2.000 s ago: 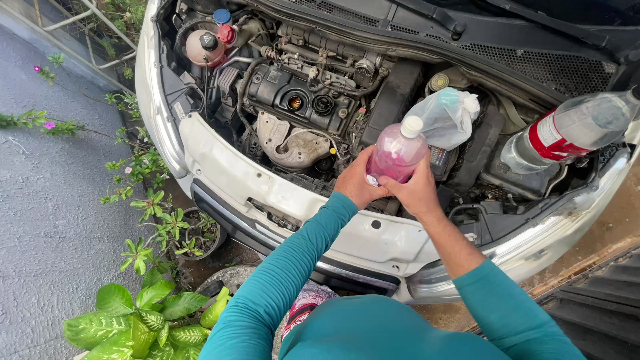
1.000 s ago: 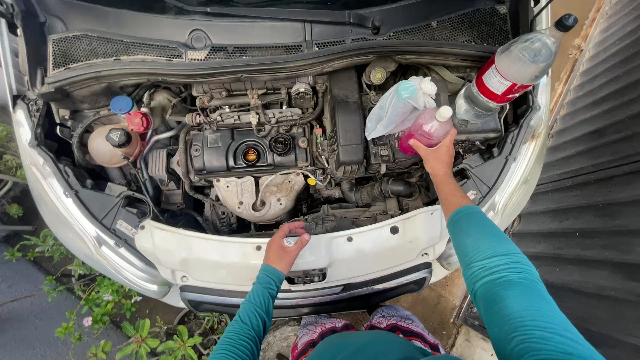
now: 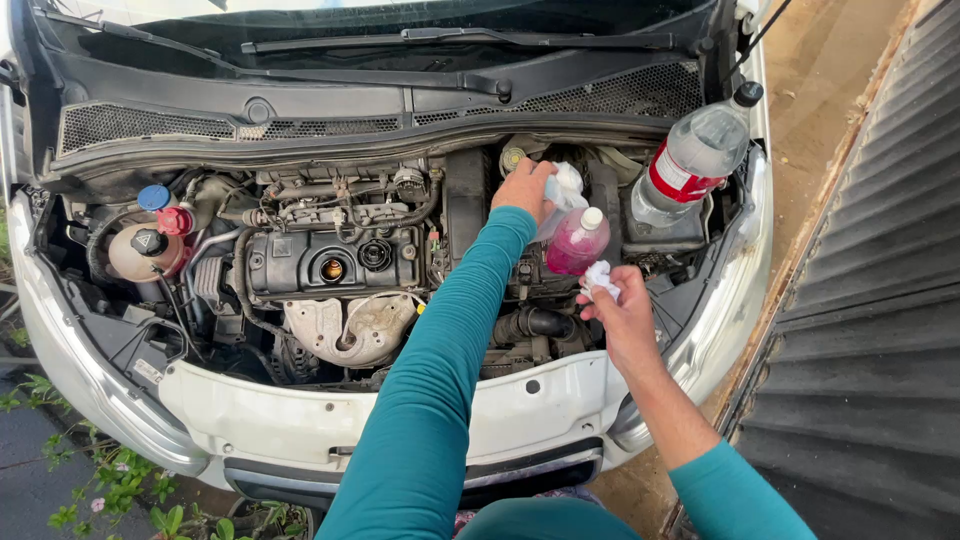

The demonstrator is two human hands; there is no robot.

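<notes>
My left hand (image 3: 523, 191) reaches over the right part of the engine bay, its fingers on a plastic bag (image 3: 564, 191) of white material. My right hand (image 3: 624, 311) pinches a crumpled white wad (image 3: 600, 282), perhaps paper or cloth. Between the hands stands a clear bottle of pink liquid (image 3: 578, 244) with a white cap. Behind it to the right, a large clear bottle with a red label (image 3: 682, 169) and black cap leans on the battery cover. Left of my arm, the engine cover (image 3: 285, 262) shows an uncapped oil filler opening (image 3: 331, 271).
A coolant reservoir (image 3: 135, 251) with a black cap and a blue washer cap (image 3: 154, 197) are at the left. The white front panel (image 3: 277, 420) runs along the near side. Wiper arms (image 3: 465, 37) lie at the windshield base. A corrugated metal sheet (image 3: 862, 337) borders the car at right.
My left hand has moved from the front panel to the plastic bag. My right hand has let go of the pink-liquid bottle and now holds the white wad.
</notes>
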